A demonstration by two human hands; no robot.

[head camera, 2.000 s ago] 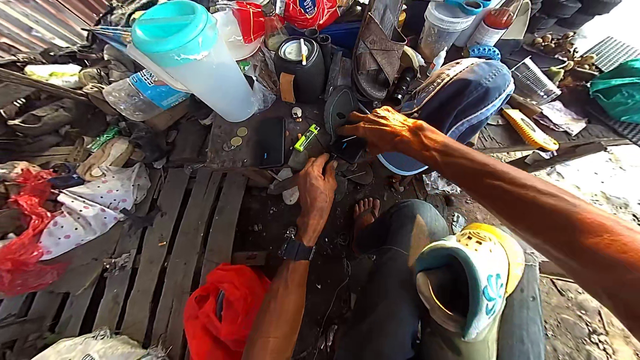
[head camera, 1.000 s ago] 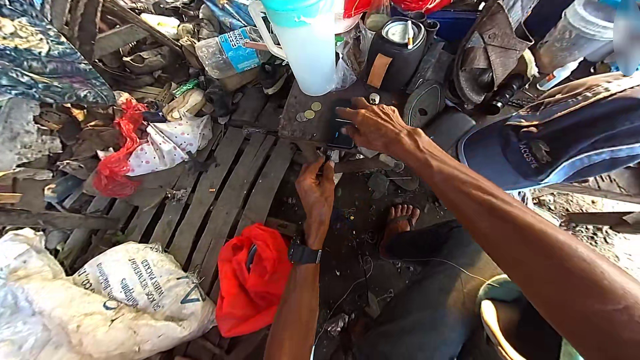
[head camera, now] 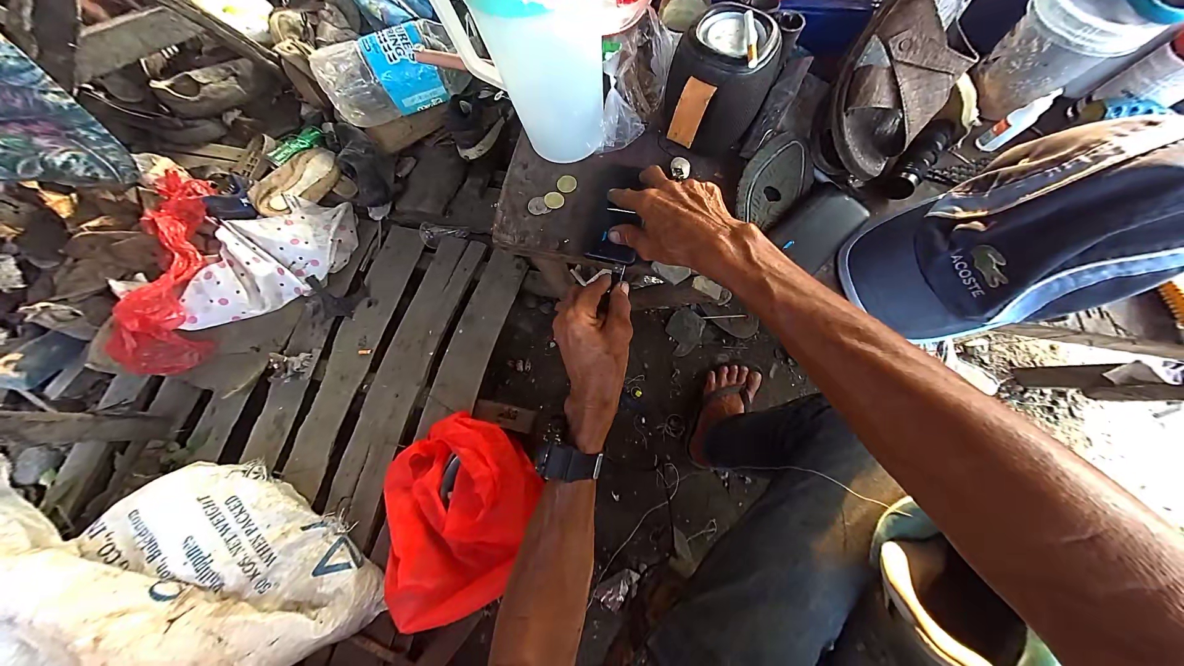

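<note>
A dark smartphone [head camera: 612,242] lies at the front of a small wooden bench [head camera: 527,222]. My right hand [head camera: 680,217] rests over the phone with fingers spread and thumb at its edge, partly hiding it. Just below the phone's near end, my left hand [head camera: 594,338] pinches a small dark item with a thin tip, too small to name; a short pale piece shows beside its fingertips. Several coins [head camera: 554,200] lie left of the phone. A shoe [head camera: 943,592] sits by my leg at the lower right, with a thin thread [head camera: 823,474] running toward it.
Behind the hands stand a plastic pitcher [head camera: 555,92] and a black cylindrical speaker or container [head camera: 726,83]. A navy cap [head camera: 1008,240] is at right, near a brown sandal [head camera: 888,92]. Left are wooden slats [head camera: 398,370], a red cloth or bag [head camera: 462,527] and a white sack [head camera: 222,555].
My right hand has moved from the dark items by the sandals onto the phone. My left hand has come to the phone's near end. The view has swung left.
</note>
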